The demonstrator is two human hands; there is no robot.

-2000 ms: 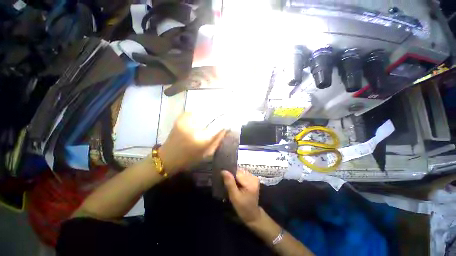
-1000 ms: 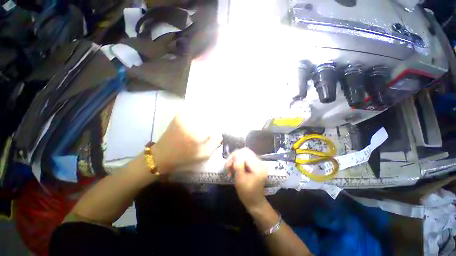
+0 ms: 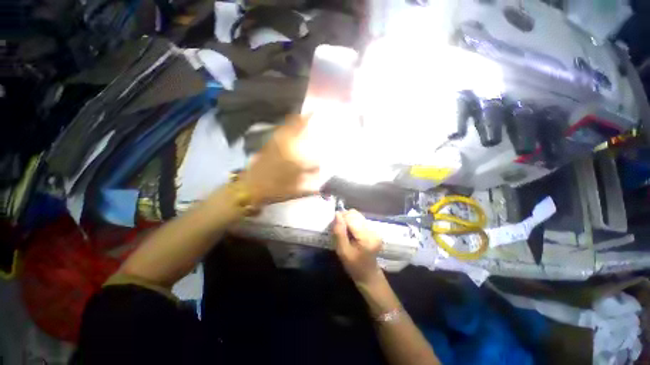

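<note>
My left hand is blurred at the left of the machine's lamp glare; its fingertips are washed out and what they touch cannot be told. My right hand is at the table's front edge, thumb and finger pinched on the near end of a dark fabric piece. Little of this piece shows. The overlock machine stands behind; its needle area is hidden in glare. Yellow-handled scissors lie right of my right hand, blades pointing left.
Dark fabric piles with light-blue pieces lie at left. A red plastic bag is at lower left. A white strip lies right of the scissors. Blue cloth and white offcuts are at lower right.
The dark piece, long between my hands two seconds ago, now shows only as a small part. My left hand has moved up and away from my right hand. The whole view has shifted slightly.
</note>
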